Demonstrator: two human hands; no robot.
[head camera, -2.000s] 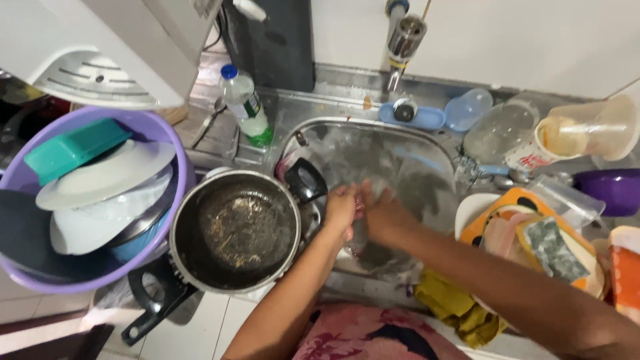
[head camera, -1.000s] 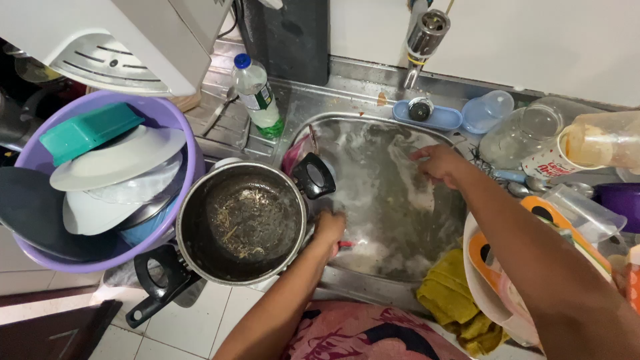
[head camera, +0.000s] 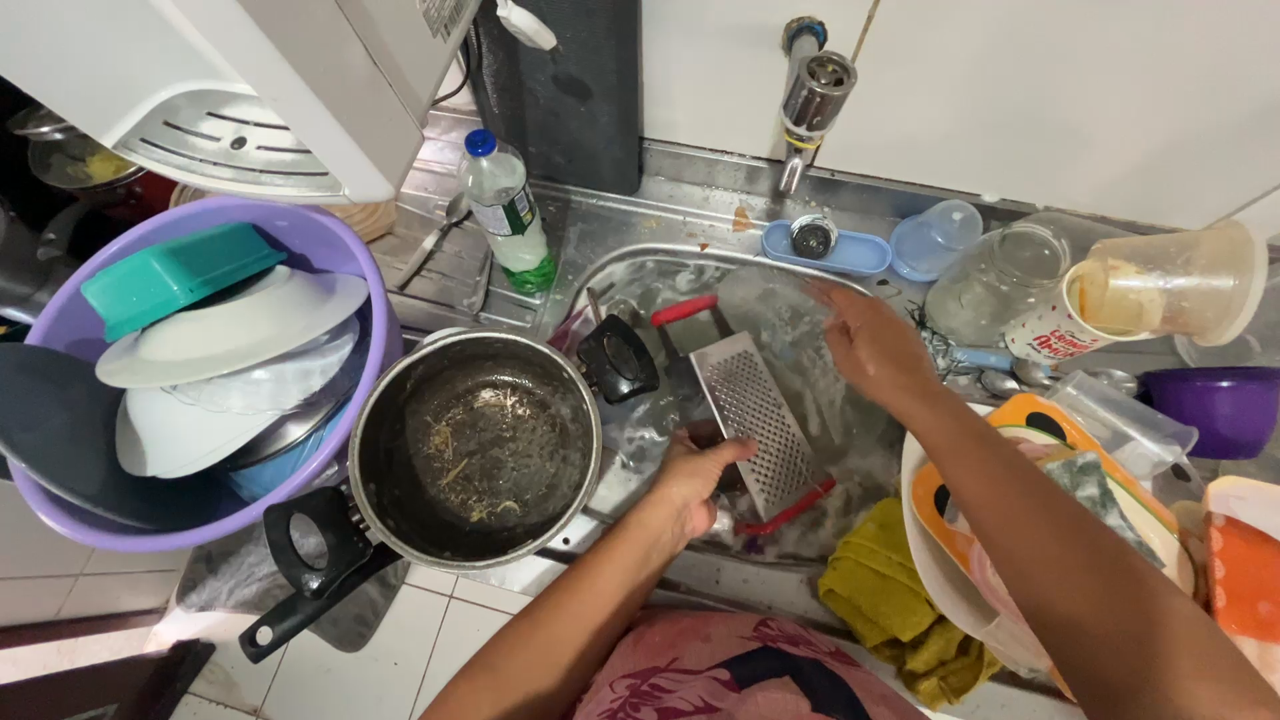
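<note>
My left hand (head camera: 700, 478) grips a metal box grater (head camera: 757, 425) with red plastic trim at both ends, tilted over the sink basin (head camera: 850, 490). Cloudy, soapy water covers much of the basin. Over the basin's right part, my right hand (head camera: 872, 335) has its fingers apart and holds nothing. To the left of my left hand, a dark-bottomed cooking pot (head camera: 475, 450) with black handles rests at the sink's edge, with food bits inside. Behind the basin, a steel scourer (head camera: 813, 237) sits in a blue plastic holder (head camera: 855, 252).
A purple basin (head camera: 120, 535) of dishes stands left. A bottle (head camera: 510, 215) is on the drainboard, below a white appliance (head camera: 340, 90). The faucet (head camera: 815, 100) overhangs the back. At right are a glass jar (head camera: 980, 290), stacked dishes, a sponge (head camera: 1095, 495) and a mustard-yellow cloth (head camera: 885, 580).
The grater now shows above the water in my left hand; one second ago only a bit of red showed by that hand. My hands, together two seconds ago, are apart.
</note>
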